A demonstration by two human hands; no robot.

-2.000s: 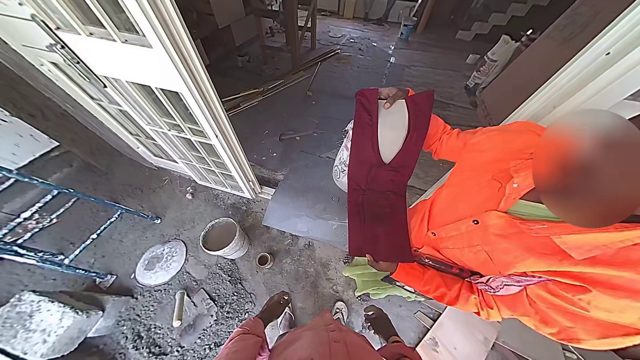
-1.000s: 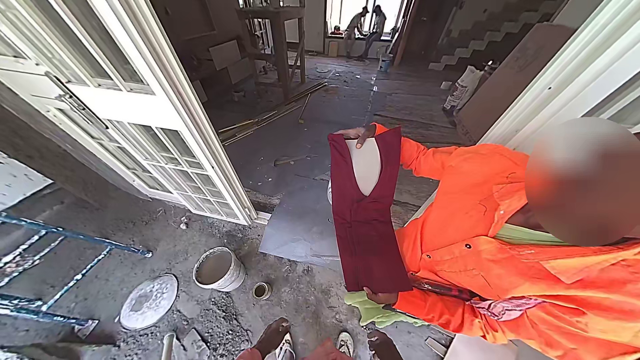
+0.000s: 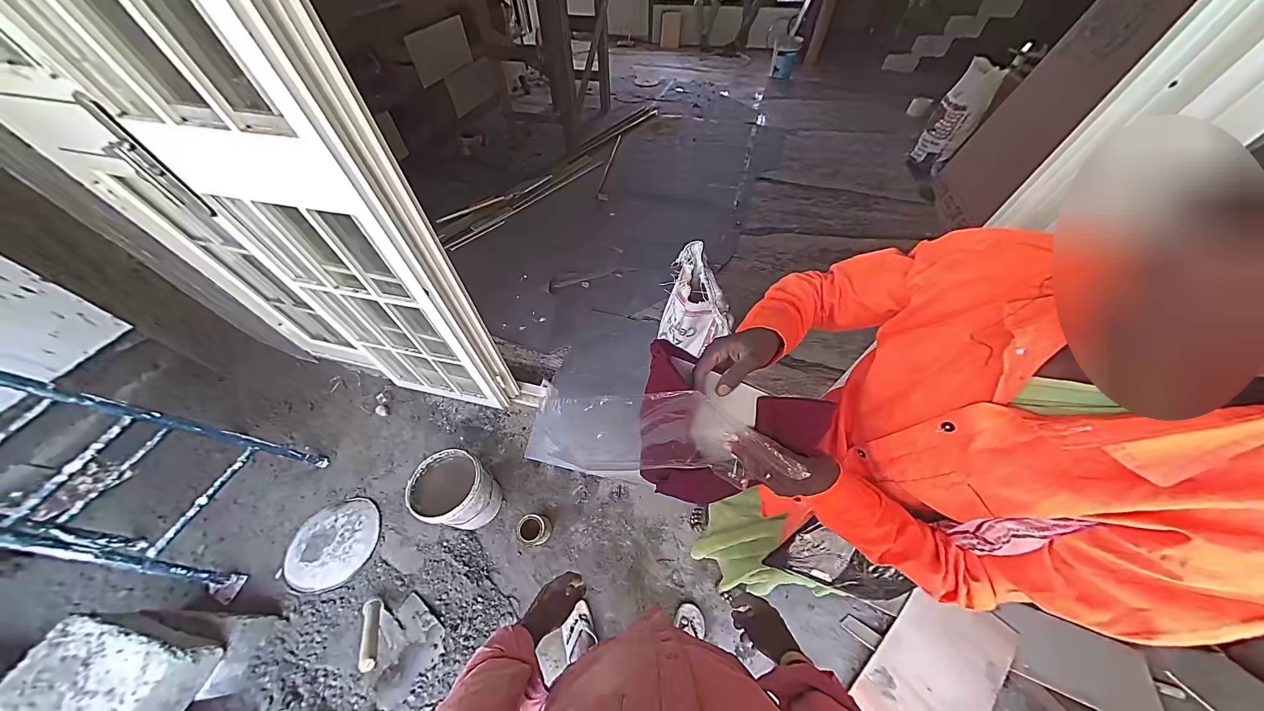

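My left hand (image 3: pixel 555 604) hangs at the bottom centre beside my sandalled foot, and no object shows in it. Lower right of centre is my right hand (image 3: pixel 762 624), also hanging, near a light green cloth (image 3: pixel 741 543). The finger positions of both are too small to tell. A co-worker in an orange coverall (image 3: pixel 948 425) holds a folded maroon cloth (image 3: pixel 676 434) with a pale cardboard piece and a clear plastic wrapper (image 3: pixel 711 434) in both hands. Behind it stands a white woven sack (image 3: pixel 694 306). A trowel (image 3: pixel 380 637) lies on the ground at lower left.
A bucket (image 3: pixel 456 491), a small open can (image 3: pixel 533 530) and a round lid (image 3: pixel 332 545) are on the rough ground. At left are a blue metal ladder-like frame (image 3: pixel 197 434) and a concrete block (image 3: pixel 104 667). A white glazed door (image 3: pixel 296 197) stands ajar; tiles (image 3: pixel 938 652) lie lower right.
The co-worker has lowered and folded the maroon cloth, which was held stretched out before. Clear plastic now shows in the co-worker's hands. The white sack behind is more exposed.
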